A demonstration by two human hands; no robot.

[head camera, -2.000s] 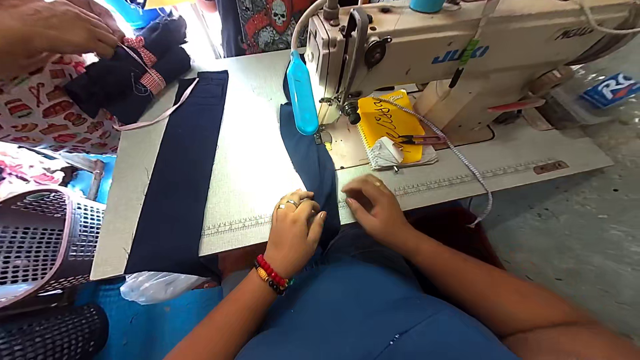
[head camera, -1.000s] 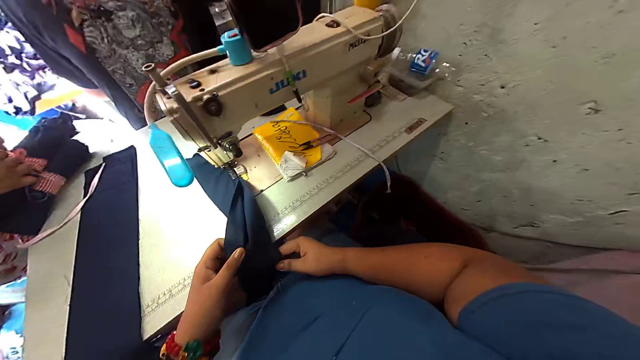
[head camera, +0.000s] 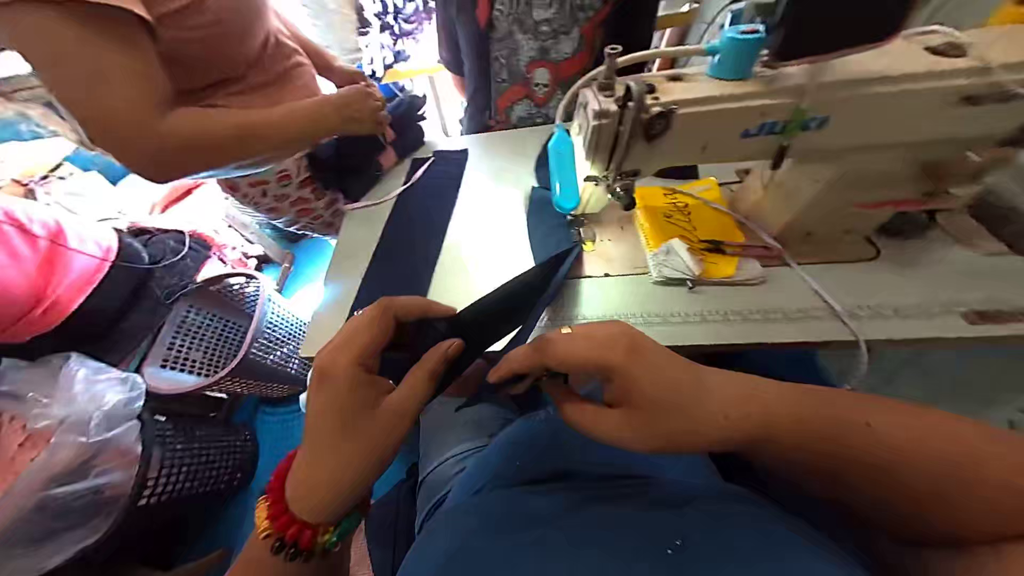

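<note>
A dark navy fabric piece [head camera: 506,302] stretches from under the needle area of a Juki sewing machine [head camera: 768,120] down to my hands, its two layers spread apart. My left hand [head camera: 376,376], with a beaded bracelet at the wrist, grips the left layer between thumb and fingers. Lower on the right, my right hand [head camera: 600,380] pinches the other edge near the table's front edge. A long navy strip [head camera: 420,232] lies flat on the table to the left. A blue lamp [head camera: 564,170] hangs beside the needle.
A yellow pouch [head camera: 690,224] with writing and a seam ripper or similar tool lies by the machine, with a cord across it. Another person [head camera: 232,104] handles dark fabric at the table's left end. Plastic baskets [head camera: 228,340] stand on the floor at left.
My hands have lifted the navy fabric and spread its layers apart; two seconds ago it lay on the table with my hands resting near it. The view has swung left since a second ago.
</note>
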